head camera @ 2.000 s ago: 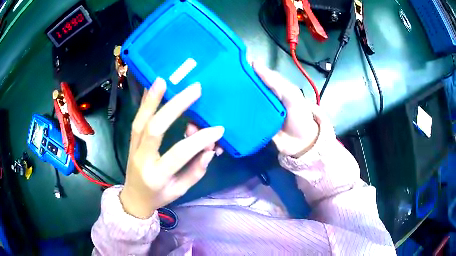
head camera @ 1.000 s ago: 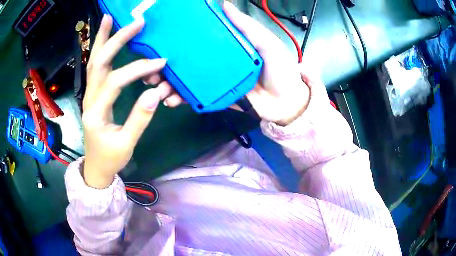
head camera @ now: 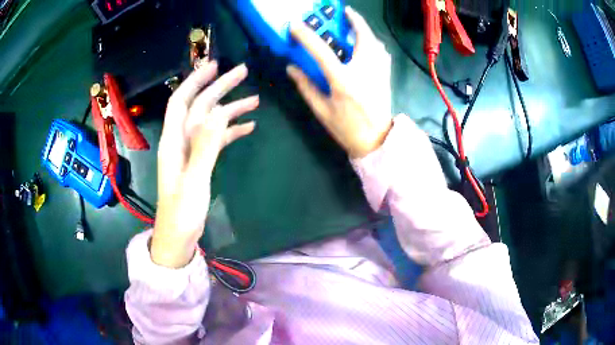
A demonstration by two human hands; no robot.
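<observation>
My right hand (head camera: 350, 94) grips a blue battery tester (head camera: 297, 34) at the top middle, its key side facing up and its upper part cut off by the picture's edge. My left hand (head camera: 195, 141) is open and empty, fingers apart, left of the held tester. A second blue tester (head camera: 79, 162) lies on the bench at left, its small screen lit. A red clamp (head camera: 111, 118) grips a brass post of the black box (head camera: 145, 57) beside it. Another clamp (head camera: 199, 46) is on the other post, partly behind my left fingers.
Bundled red and black leads (head camera: 232, 271) hang at the bench's front edge. At upper right, a red clamp (head camera: 450, 27) and a black clamp (head camera: 514, 44) sit on a second black box. A small yellow-and-black part (head camera: 34, 195) and a cable plug (head camera: 81, 231) lie at left. A dark tray is at right.
The held tester has turned from its plain back to its key side and moved up, still in my right hand. My left hand has come away from it.
</observation>
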